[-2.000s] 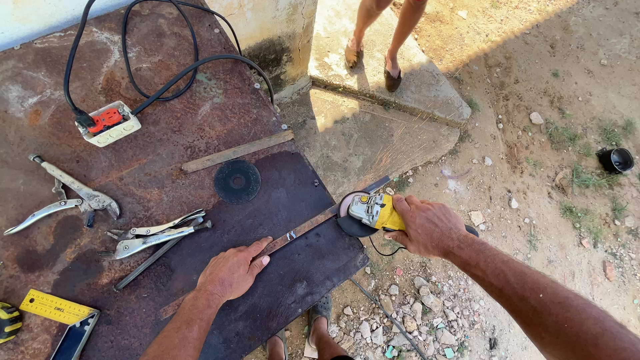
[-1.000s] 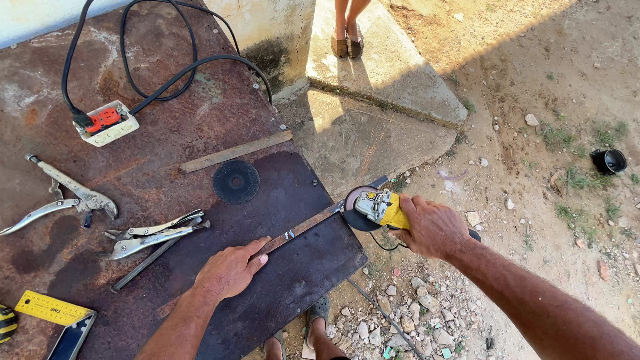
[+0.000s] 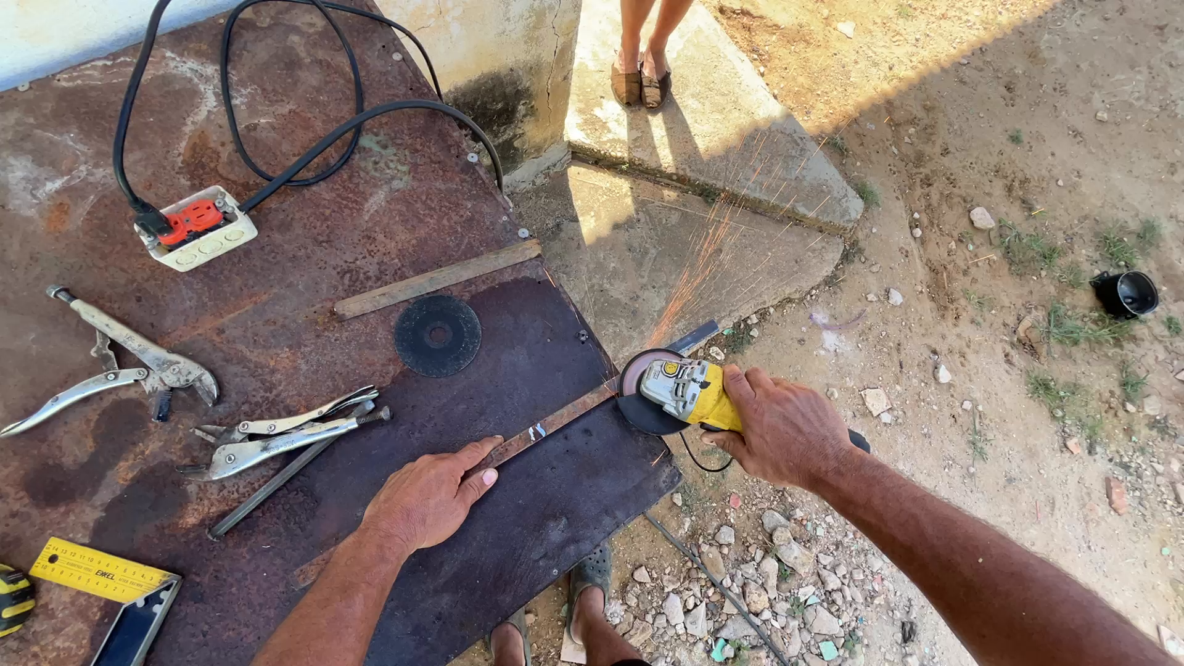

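Observation:
My right hand (image 3: pixel 786 427) grips the yellow body of an angle grinder (image 3: pixel 689 393) just past the table's right edge. The grinder's disc meets a flat metal bar (image 3: pixel 564 413), and orange sparks (image 3: pixel 708 264) fly up from it over the concrete. With fingers and thumb, my left hand (image 3: pixel 427 499) holds the bar down on the rusty metal tabletop (image 3: pixel 555 518). The bar's far end sticks out past the edge. Behind the bar lie a loose black cutting disc (image 3: pixel 437 336) and a short flat strip (image 3: pixel 437 279).
Locking pliers (image 3: pixel 139 356), a second pair (image 3: pixel 277 439), a metal rod (image 3: pixel 277 490), a yellow-bladed square (image 3: pixel 102 569) and a tape measure (image 3: pixel 14 601) lie at left. A corded outlet box (image 3: pixel 199 231) sits behind. Another person's feet (image 3: pixel 640 83) stand on the concrete slab.
Sparks now stream from the grinder's disc; none show in the earlier frames. The other person's feet, apart two seconds ago, are together. Both my hands keep about the same place.

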